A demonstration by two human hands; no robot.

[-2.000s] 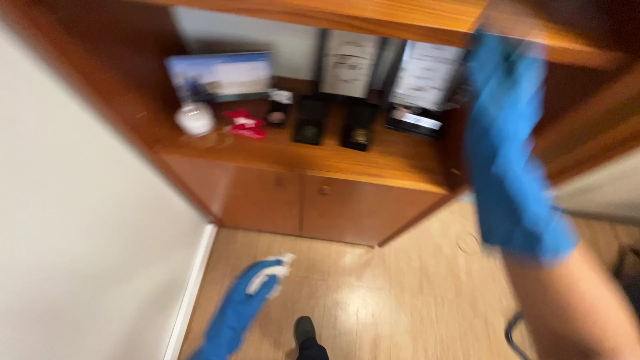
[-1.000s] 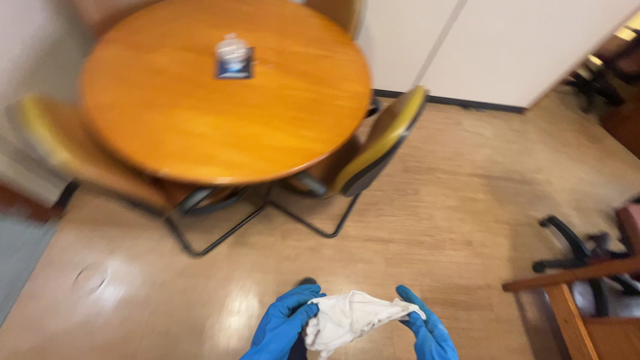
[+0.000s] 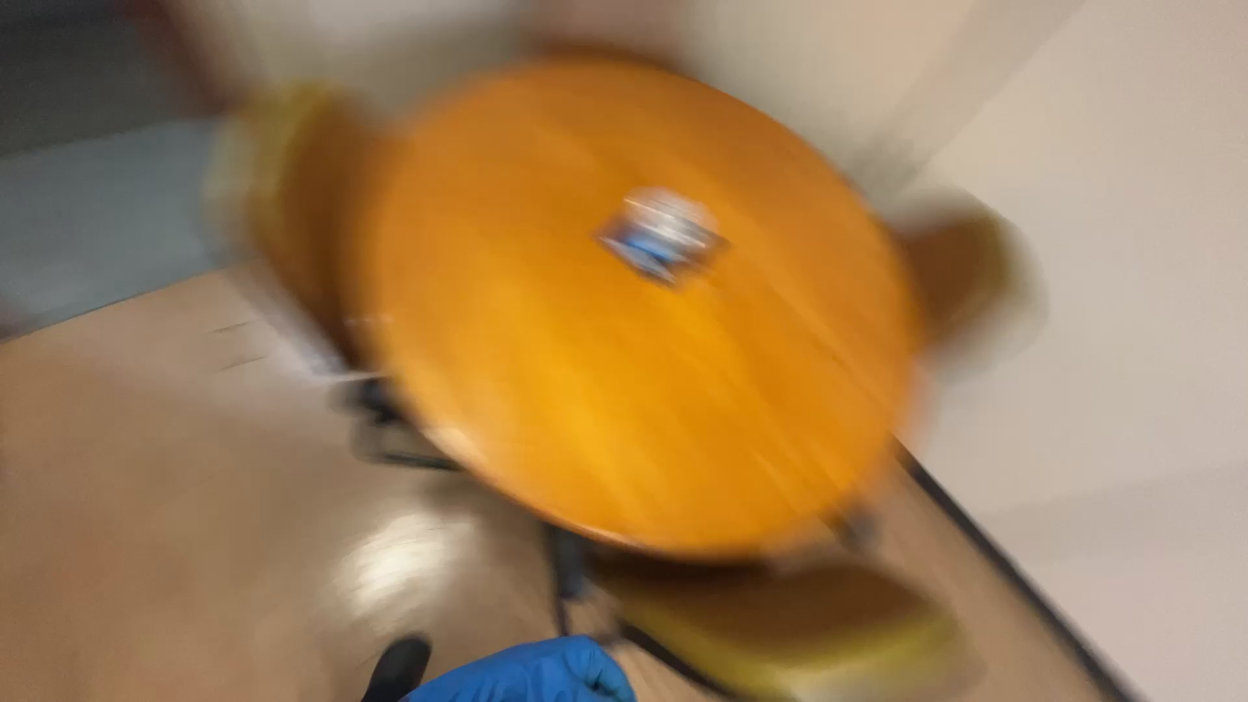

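Observation:
At the bottom edge, my left hand [image 3: 536,673] shows in a blue glove, cut off by the frame. Its fingers are mostly out of sight, so what it holds cannot be told. It is nearest to a chair with a yellow-edged back [image 3: 809,634] and the near side of a round orange-brown wooden table [image 3: 604,390]. On the tabletop lies a small dark and blue square item [image 3: 648,253] with a clear, shiny object [image 3: 671,213] on it, both blurred. My right hand is out of view.
More chairs stand at the table's left [image 3: 302,205] and right [image 3: 960,263]. A pale wall [image 3: 1102,341] with a dark baseboard [image 3: 1004,565] runs along the right. A dark shoe [image 3: 398,668] is on the light floor [image 3: 175,507]. Grey flooring [image 3: 107,214] lies at upper left.
The view has swung from a wooden shelf unit to the round table, which now fills more of it. The white cloth held between both hands one second ago and my right hand have left the view.

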